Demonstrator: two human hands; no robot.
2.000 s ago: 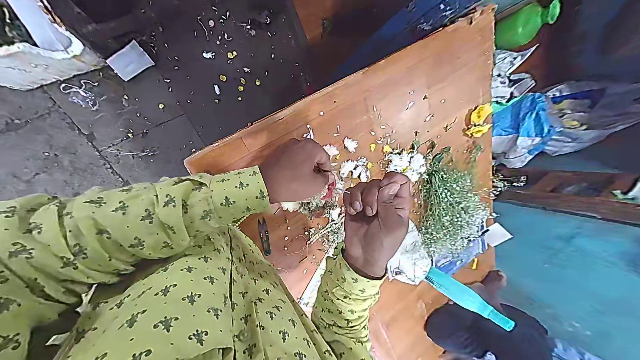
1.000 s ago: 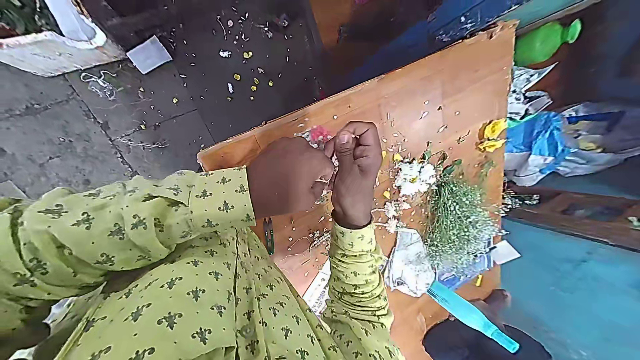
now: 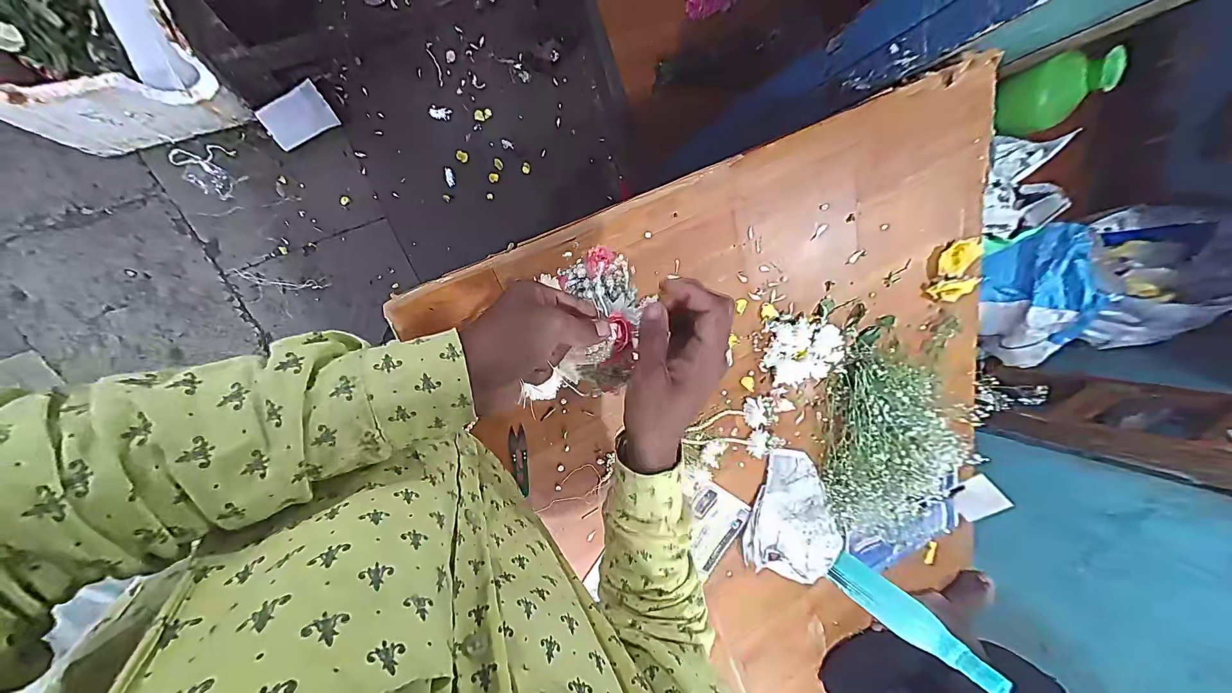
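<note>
A small floral string or bunch (image 3: 616,322), with pink roses, tiny white blossoms and white petals, is between my hands above the wooden board. My left hand (image 3: 529,342) grips its left side with thumb and fingers. At its right side, my right hand (image 3: 679,371) has curled fingers and the thumb raised by the pink rose; whether it pinches a thread or a stem cannot be told. Small dark thread snips (image 3: 519,460) lie below my left hand. White daisy-like flowers (image 3: 804,351) and a green bundle of baby's breath (image 3: 890,443) lie to the right.
Petals and bits are scattered over the wooden board (image 3: 866,192). A crumpled white wrapper (image 3: 794,520) and a turquoise bottle-like object (image 3: 914,616) lie near a person's hand (image 3: 962,597). Beyond the right edge are plastic bags (image 3: 1049,289) and a green bottle (image 3: 1054,91).
One second ago my hands were close together, covering most of the flowers. They have since parted a little, and the pink roses with white blossoms show between them.
</note>
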